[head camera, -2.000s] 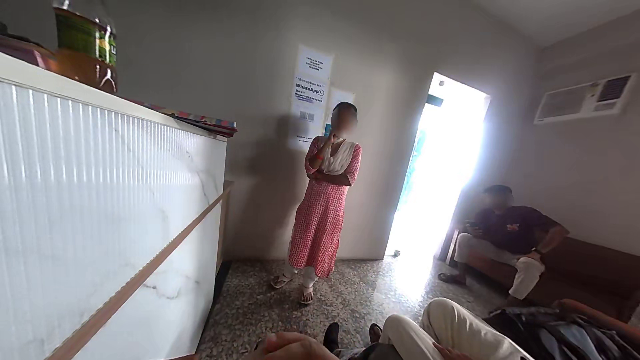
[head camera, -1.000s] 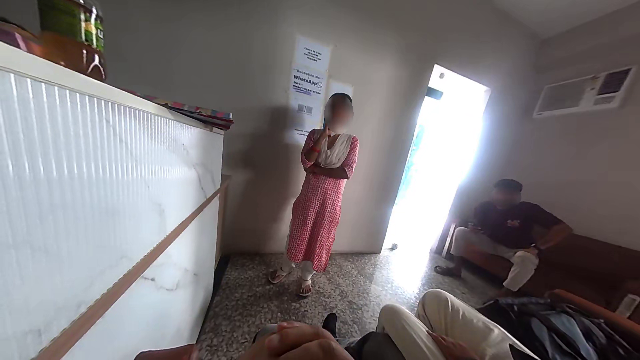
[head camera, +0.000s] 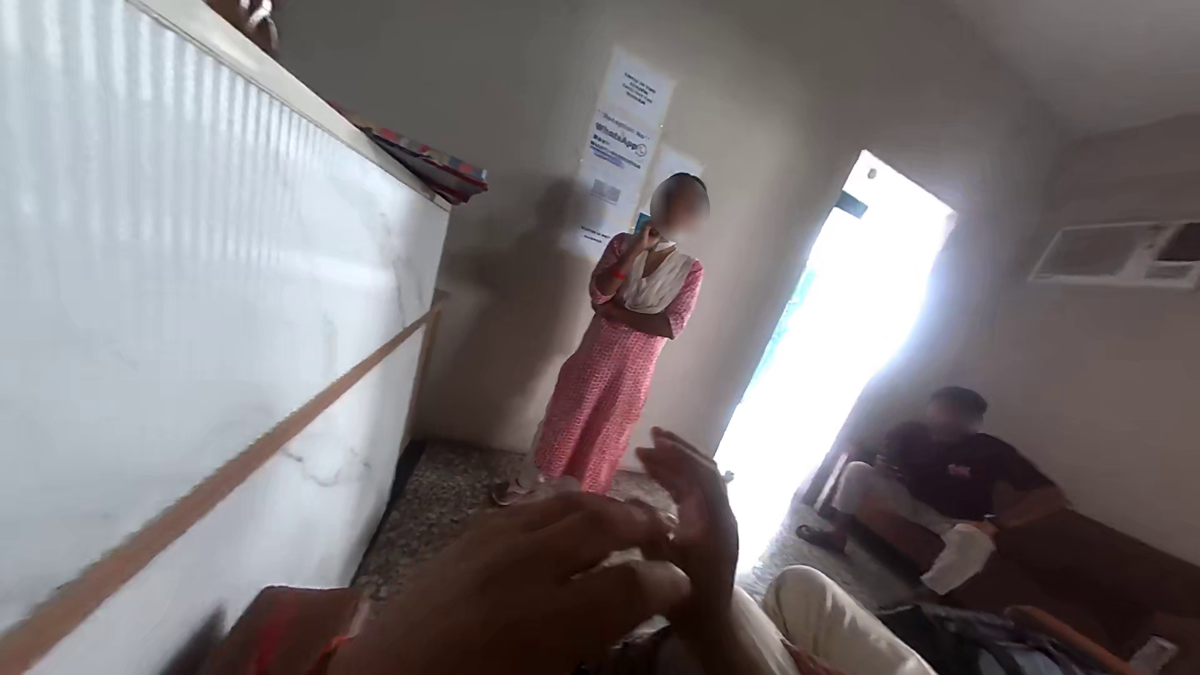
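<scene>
In the head view, my left hand (head camera: 544, 562) reaches in from the lower left, its back towards me, with a red thread at the wrist. The thumb stands apart from the bent fingers, and no object shows in it. Its fingertips meet or overlap my right hand (head camera: 698, 516), which is raised with its fingers up and its palm turned to the left. My right hand holds nothing visible. Both hands are in front of the speckled floor (head camera: 422, 516) and the lower part of a standing person in a pink patterned dress (head camera: 609, 394).
A white ribbed and marbled counter (head camera: 234, 309) with a wooden strip fills the left. Patterned items (head camera: 431, 164) lie on its top. Notices hang on the wall behind. A bright doorway (head camera: 834, 347) is right of centre. Another person (head camera: 956, 478) sits on a brown sofa (head camera: 1087, 572), near a dark bag (head camera: 975, 628).
Both hands have risen into view from the bottom edge, and the right hand's fingers are now raised. The view has tilted. The standing person keeps the same pose.
</scene>
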